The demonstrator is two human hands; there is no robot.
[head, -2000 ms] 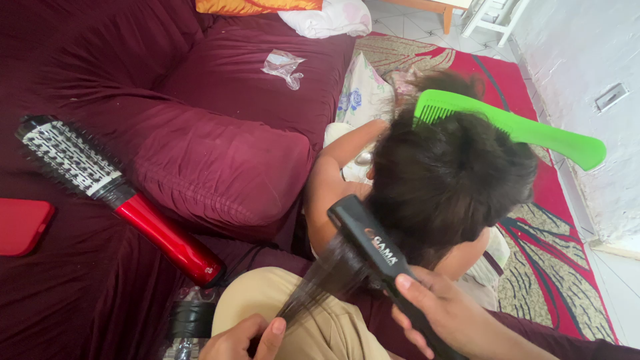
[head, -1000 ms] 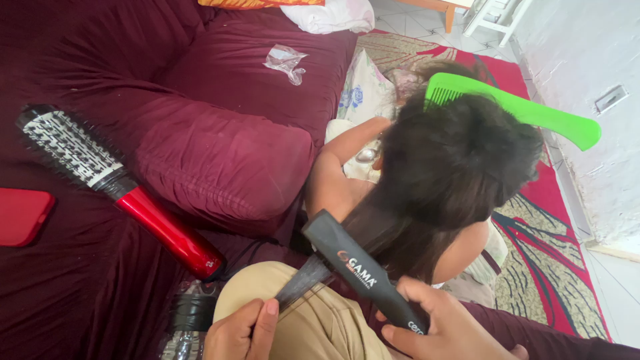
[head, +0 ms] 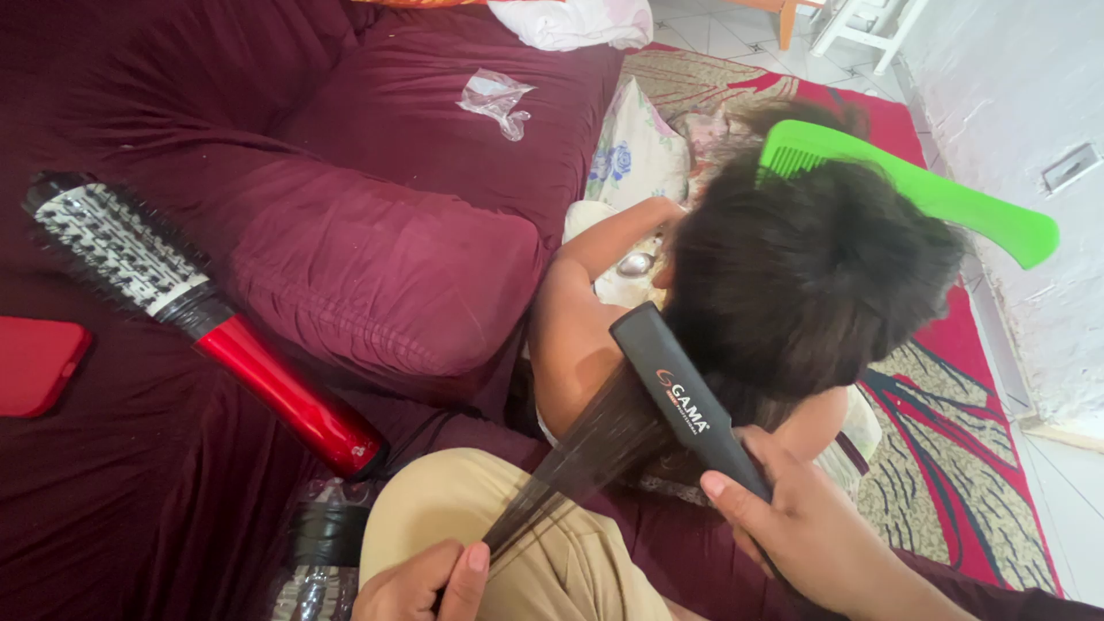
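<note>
My right hand [head: 798,522] grips the handle of a black GAMA hair straightener [head: 681,397], whose plates lie across a section of dark hair near a seated person's head. My left hand [head: 431,582] pinches the tail of that stretched hair section [head: 569,457] above my knee in beige trousers. The person's head [head: 802,285] faces away from me. A green comb [head: 949,190] is stuck in the hair on top, its handle pointing right. To the left, a round hot-air brush with a red handle [head: 285,392] lies on the maroon sofa cover.
A padded maroon armrest [head: 388,276] stands between the brush and the person. A red case [head: 39,366] lies at the left edge, a clear plastic bag [head: 496,99] on the seat. Another brush-like item [head: 319,552] is beside my knee. Patterned rug [head: 957,483] and wall [head: 1018,112] are at right.
The straightener was lower along the hair one second ago and is now closer to the head. My left hand stays near my knee, holding the hair end.
</note>
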